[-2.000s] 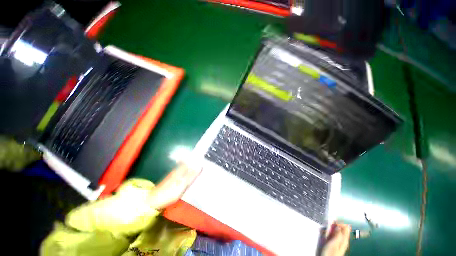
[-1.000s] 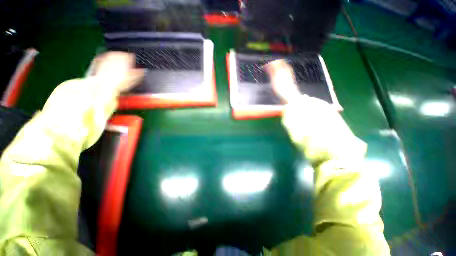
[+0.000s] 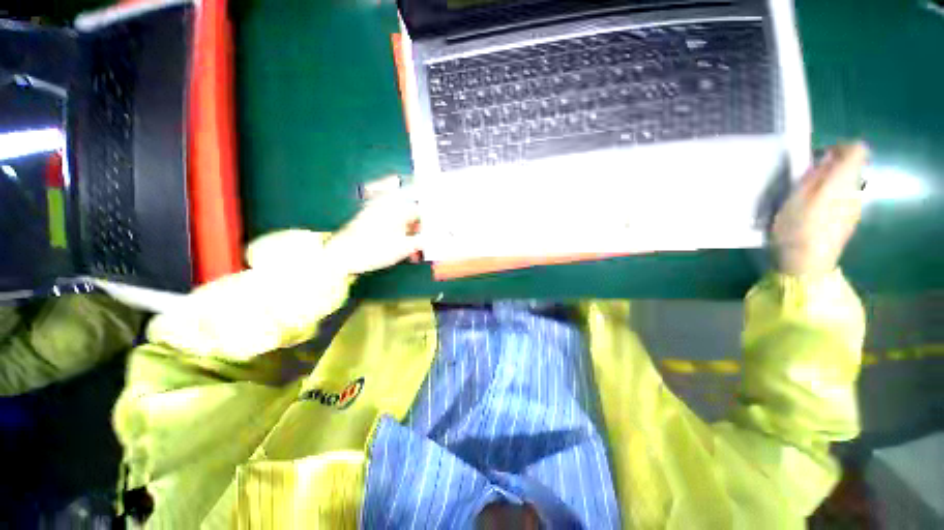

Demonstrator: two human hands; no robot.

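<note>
An open laptop (image 3: 611,197) with black keys and a pale, glare-lit palm rest lies in front of me, its screen mostly cut off by the top edge. A red-orange pad (image 3: 518,266) shows under its front and left edges. My left hand (image 3: 383,230) holds the front left corner, its fingertips partly hidden. My right hand (image 3: 823,212) is closed around the right edge. A small dark detail shows at its fingers, too blurred to name. A small pale and dark piece, possibly a USB flash drive (image 3: 381,186), is just beyond my left fingers.
Another open laptop (image 3: 135,155) stands turned sideways at the left on a red pad (image 3: 213,145). Another person's yellow sleeve (image 3: 62,347) shows below it. The green bench (image 3: 311,114) ends just in front of my body. Grey floor with a yellow line (image 3: 699,366) lies beyond its edge.
One second ago both my hands reached forward over two laptops farther up the bench. Now both hands are back near my body, at the sides of one laptop close to the bench edge.
</note>
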